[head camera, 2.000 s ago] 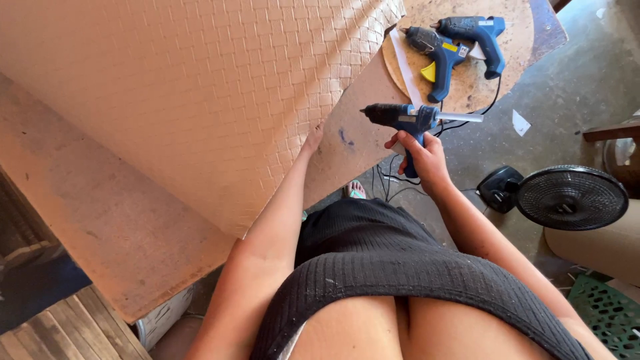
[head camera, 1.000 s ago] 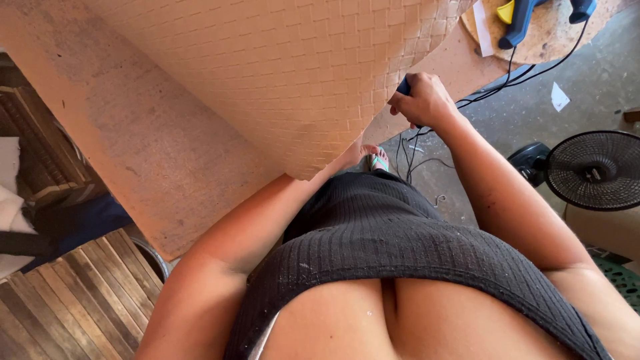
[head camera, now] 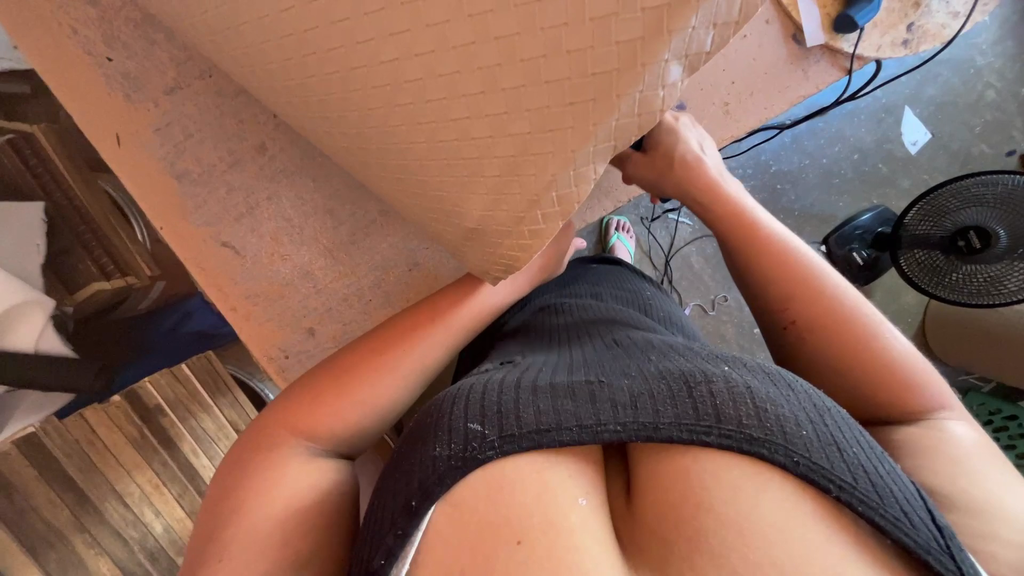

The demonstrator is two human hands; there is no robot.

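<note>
A large tan sheet with an embossed basket-weave pattern (head camera: pixel 480 120) rises curved over the tabletop (head camera: pixel 288 240). My right hand (head camera: pixel 676 160) is closed at the sheet's right edge around a hot glue gun; only a small dark part of the gun (head camera: pixel 638 144) shows, and its nozzle is hidden behind the sheet. My left hand (head camera: pixel 560 254) is at the sheet's lower corner, mostly under it, with a thumb and part of the palm in view. Whether its fingers grip the sheet cannot be seen.
Another glue gun's blue handle (head camera: pixel 858 14) lies on a round board (head camera: pixel 904 28) at top right. Black cords (head camera: pixel 840 100) hang from there to the floor. A black fan (head camera: pixel 960 238) stands at right. Slatted wood (head camera: pixel 120 456) is at lower left. My sandalled foot (head camera: pixel 618 238) is below the table edge.
My right hand, with the blue glue gun seen whole earlier, has moved to the sheet's edge, where the sheet now covers most of the gun. My left hand has moved down towards the sheet's lower corner.
</note>
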